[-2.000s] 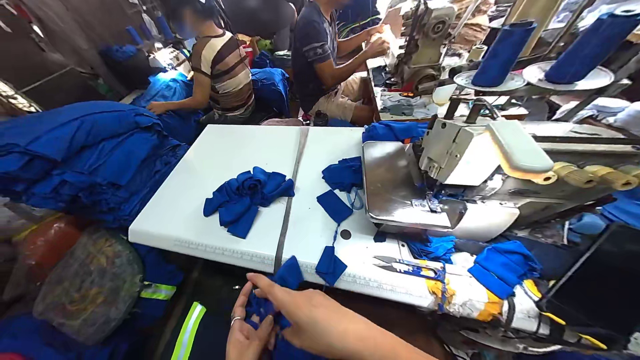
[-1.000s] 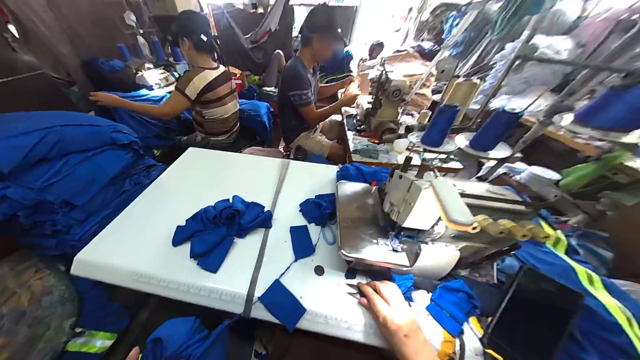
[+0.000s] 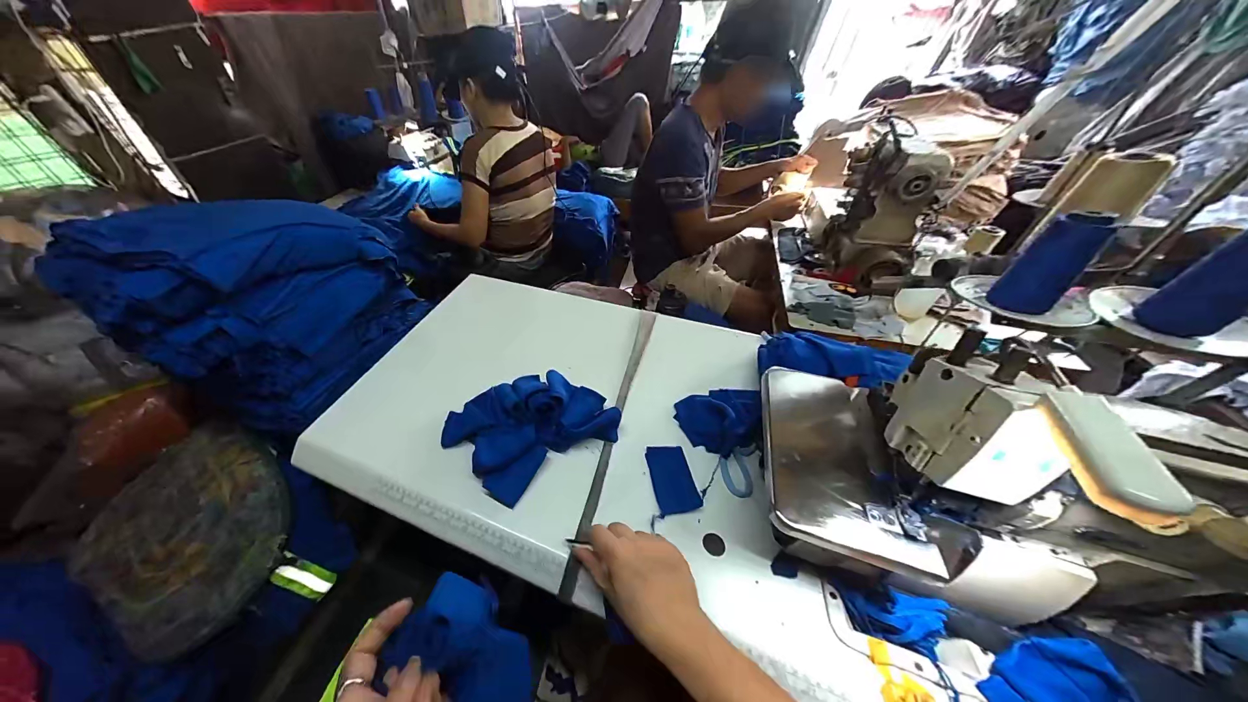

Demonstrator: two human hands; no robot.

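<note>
At the bottom edge, my left hand (image 3: 390, 668), with a ring on one finger, holds a bundle of blue fabric pieces (image 3: 458, 634) in front of the table. My right hand (image 3: 639, 580) is over the front edge of the white sewing table (image 3: 390, 419), closed on what look like thread snips; only a dark pointed tip (image 3: 577, 541) shows past the fingers. A loose heap of blue fabric pieces (image 3: 531, 419) lies on the table beyond. To its right are a small blue rectangle (image 3: 673, 480) and another blue bunch (image 3: 720, 419), with thread beside them.
An industrial sewing machine (image 3: 985, 429) with a metal plate (image 3: 829, 439) stands at right, below blue thread cones (image 3: 1053, 263). A big pile of blue fabric (image 3: 224, 292) rises at left, near a round cushion-like object (image 3: 185, 536). Two people (image 3: 512, 185) (image 3: 682, 195) sit beyond the table.
My right hand has moved left from the table's right part, where the snips lay earlier. A blue piece at the front edge is gone from the tabletop. My left hand has come into fuller view.
</note>
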